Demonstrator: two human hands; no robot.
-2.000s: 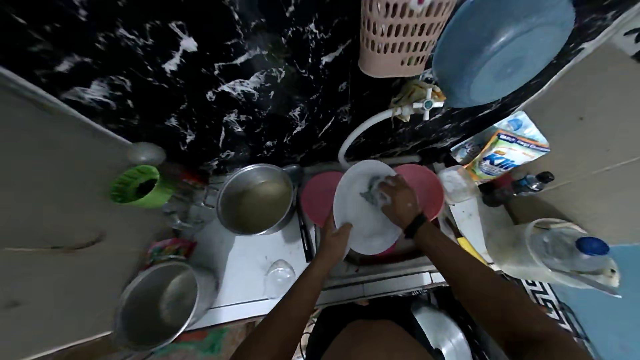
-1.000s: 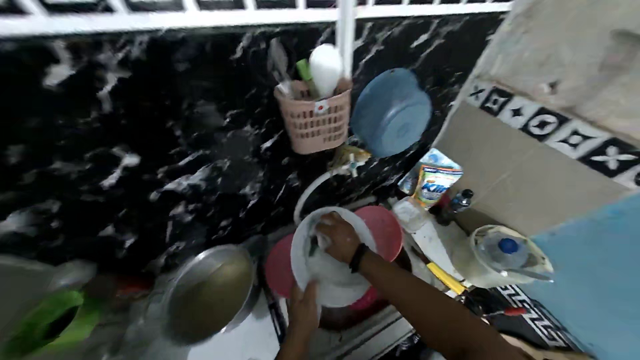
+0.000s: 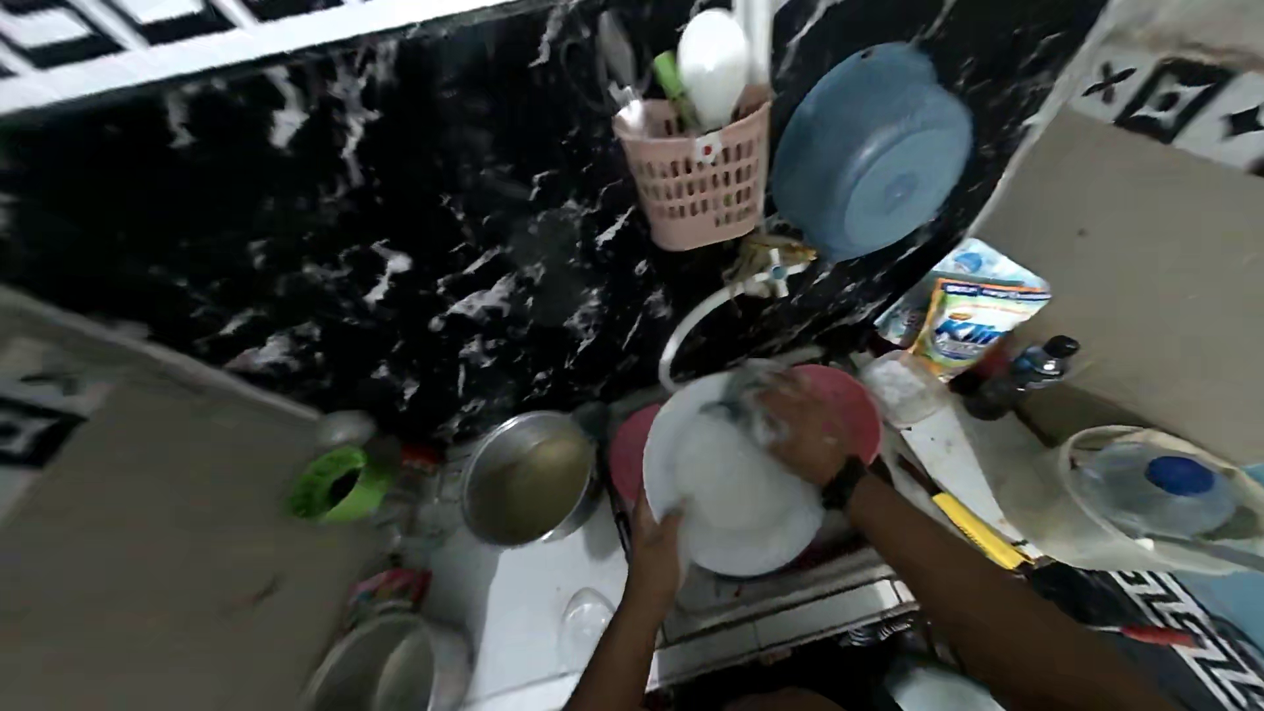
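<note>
A white plate (image 3: 731, 494) is tilted over the sink, in front of pink basins (image 3: 844, 400). My left hand (image 3: 657, 548) grips its lower left rim, with the thumb on the face of the plate. My right hand (image 3: 800, 430), with a dark band at the wrist, presses a greyish scrubbing pad (image 3: 746, 400) against the plate's upper part; the hand is blurred. A white hose (image 3: 696, 331) runs down from the tap (image 3: 775, 272) behind the plate.
Left of the sink stand a metal pot of cloudy liquid (image 3: 528, 479), a clear glass (image 3: 586, 622) and a green container (image 3: 341, 484). On the right are a detergent pouch (image 3: 973, 326), a yellow-handled tool (image 3: 978, 528) and a bucket (image 3: 1047, 504). A pink basket (image 3: 701, 188) and blue basin (image 3: 879, 153) hang above.
My right hand and the pad have moved over the plate to its upper part. My left hand keeps hold of the rim. The view has shifted.
</note>
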